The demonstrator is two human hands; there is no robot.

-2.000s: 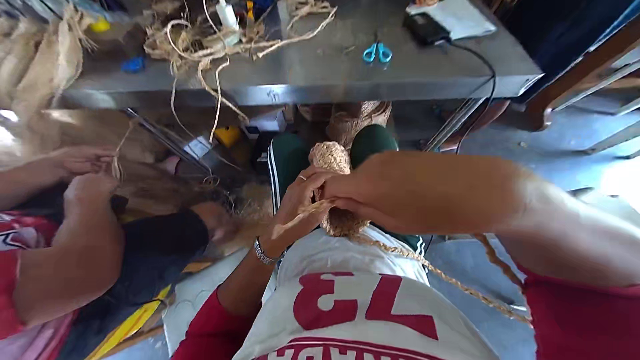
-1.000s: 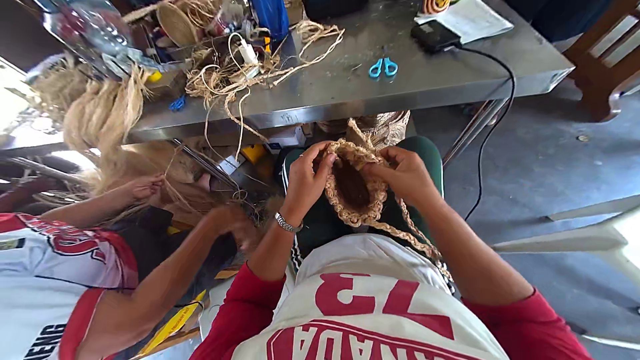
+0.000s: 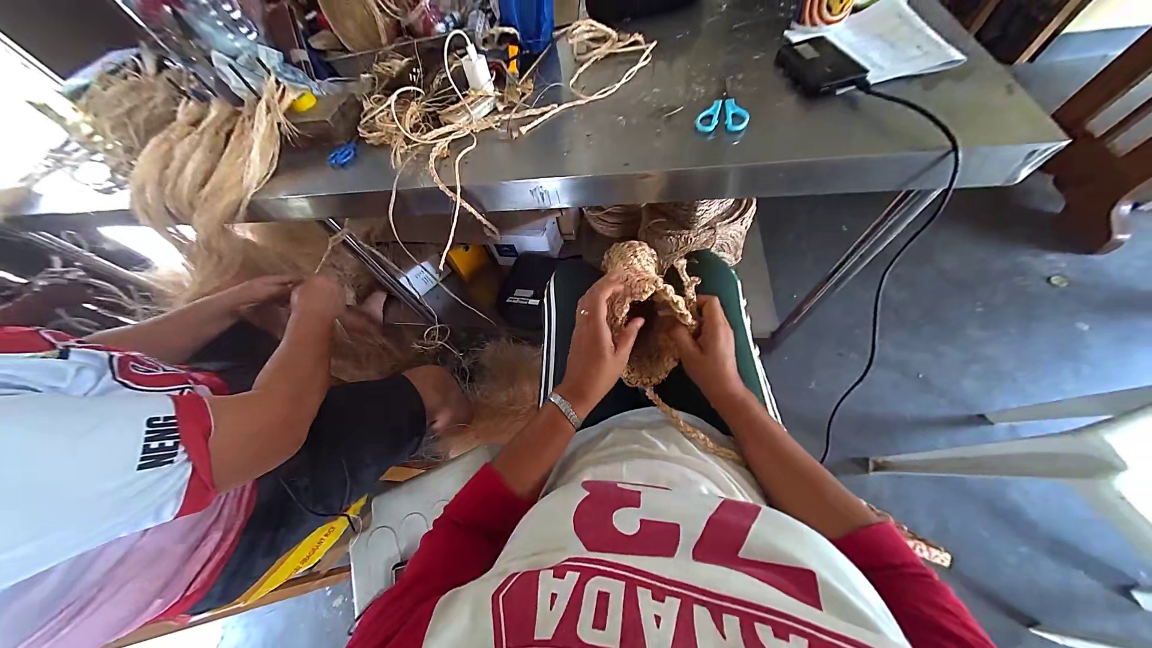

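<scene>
A slipper-like piece of braided natural fiber [image 3: 650, 360] rests over my lap, its dark opening facing up. My left hand [image 3: 601, 342] grips its left side, the thumb at the opening. On its right side my right hand [image 3: 711, 349] holds the rim near a raised loop of braid [image 3: 686, 279]. A braided fiber cord [image 3: 686, 423] runs from the piece's lower end across my shirt toward my right forearm. The fingertips of my right hand are partly hidden.
Ahead stands a metal table [image 3: 612, 162] with light-blue scissors [image 3: 723, 117], a black device [image 3: 821, 65] with a cable, and loose fiber cords [image 3: 450, 126]. Fiber coils [image 3: 697, 229] sit beneath it. At left, a co-worker's hands [image 3: 301, 292] handle fiber. A white plastic chair [image 3: 1071, 450] is at right.
A second ago the braided piece lay with its oval opening spread wide between my hands; now the opening looks narrower and a rounded end shows at the top. The co-worker's hands have come together.
</scene>
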